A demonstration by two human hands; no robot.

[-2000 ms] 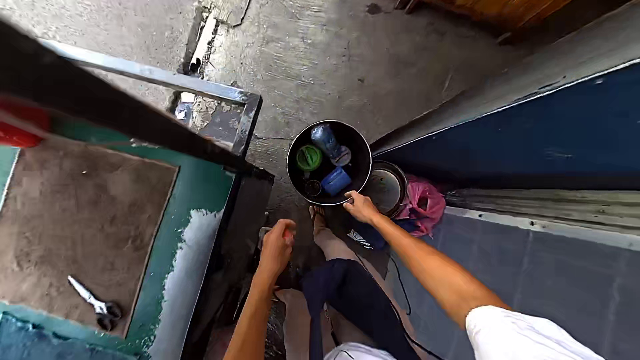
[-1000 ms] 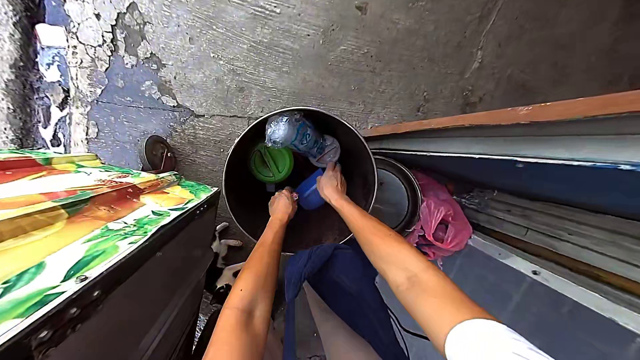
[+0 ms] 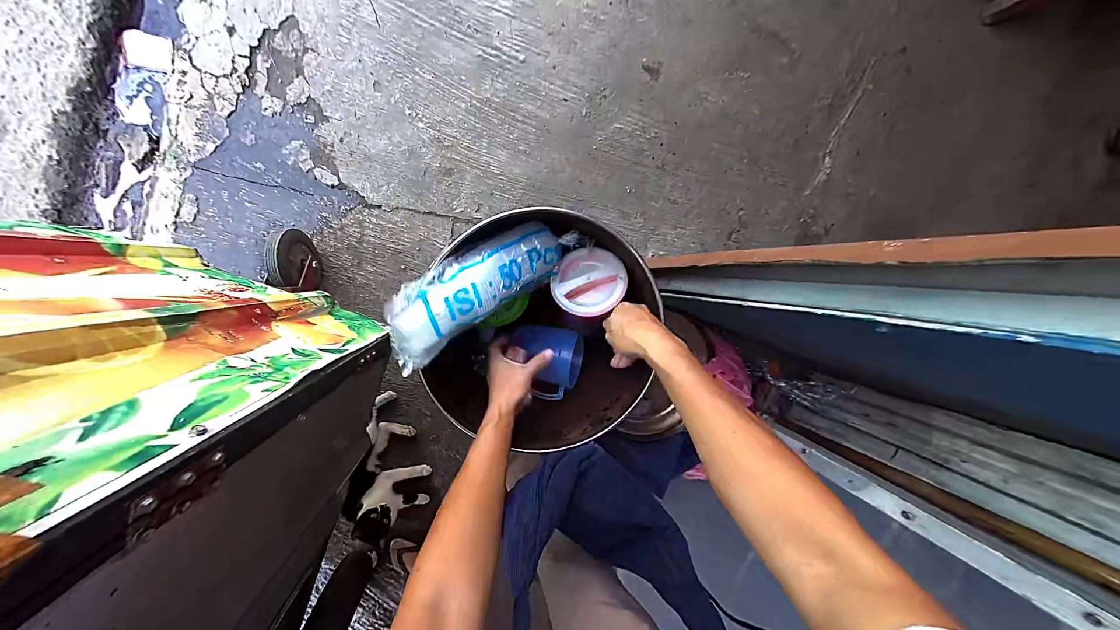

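Note:
A large round metal pot [image 3: 577,430] with a dark inside stands below me. My left hand [image 3: 514,374] is in it, with fingers against a blue plastic mug [image 3: 560,354]; the grip is blurred. My right hand [image 3: 637,334] has curled fingers at the pot's right side, just below a container with a white lid [image 3: 589,282]. Whether it holds anything cannot be told. A clear plastic sleeve with blue print [image 3: 477,293] lies slanted across the pot's left rim. Part of a green plastic item [image 3: 507,311] shows beneath it.
A black and white cat [image 3: 382,499] lies beside a cart with a fruit-print cover [image 3: 175,376]. A caster wheel [image 3: 293,258] stands on the concrete floor. Right of the pot are another metal pot [image 3: 656,411], a pink plastic bag [image 3: 728,372] and a blue panel [image 3: 875,359].
The plastic sleeve, upright-slanted inside the pot before, now lies across its left rim. The white-lidded container now shows plainly. My right hand has moved off the blue mug toward the pot's right side.

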